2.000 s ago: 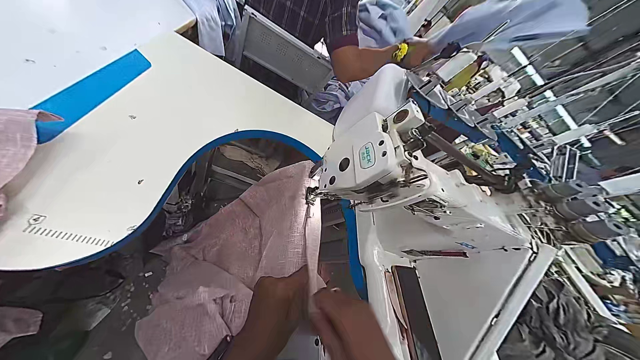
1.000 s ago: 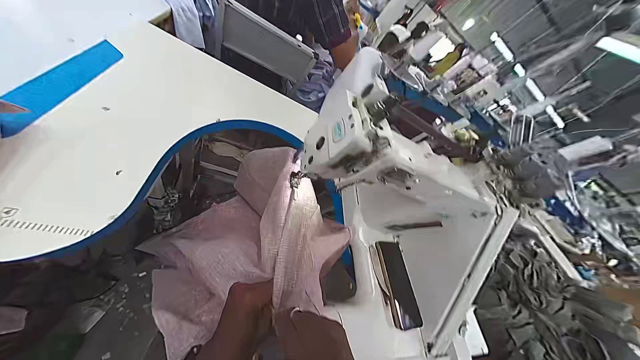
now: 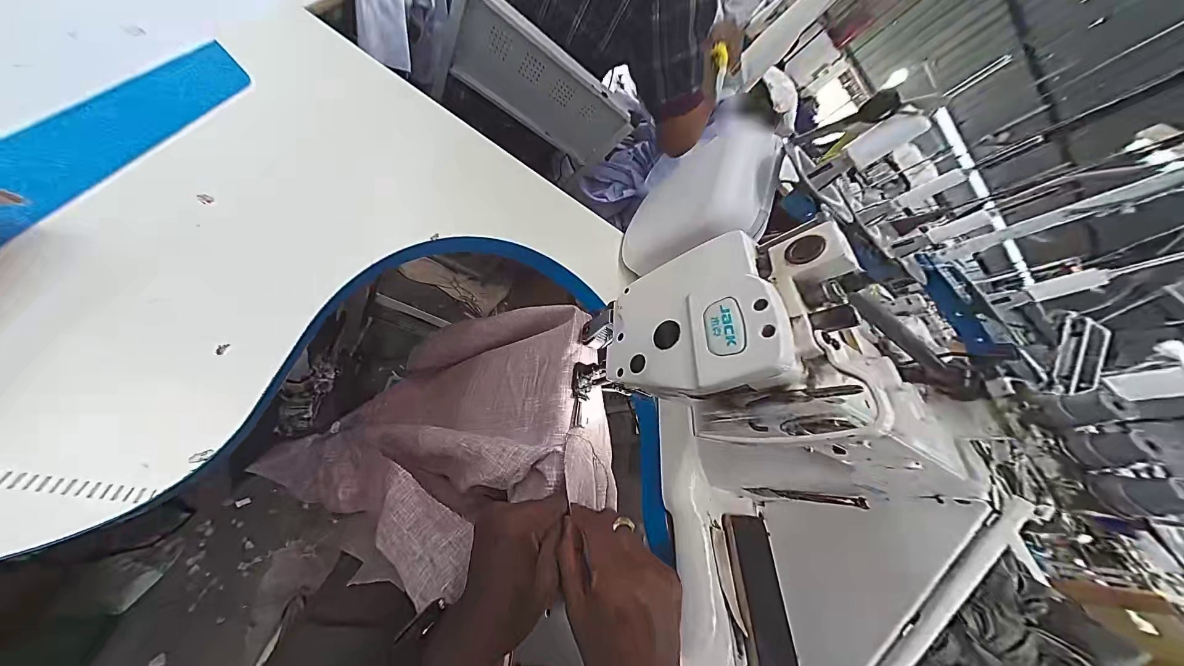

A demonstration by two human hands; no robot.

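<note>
A white Jack industrial sewing machine [image 3: 703, 324] stands at the centre, its needle and presser foot area lit. Pink woven fabric [image 3: 490, 379] passes under the presser foot and hangs in folds to the left and below. My left hand [image 3: 513, 555] grips the fabric just below the foot. Close against it, my right hand [image 3: 615, 583], with a ring on one finger, pinches the fabric's right edge. The fingertips of both hands are partly hidden in the cloth.
A white table [image 3: 277, 185] with a blue-edged curved cutout lies at the left. Beyond it are a grey metal panel [image 3: 536, 79], bluish cloth [image 3: 620, 176] and a co-worker's arm [image 3: 683, 120]. Dark cloth [image 3: 999, 610] is piled at the lower right.
The fabric by the presser foot has shifted and refolded; the part that spread to the right of the foot a second ago now hangs narrower. Both hands still hold it. The view has swung.
</note>
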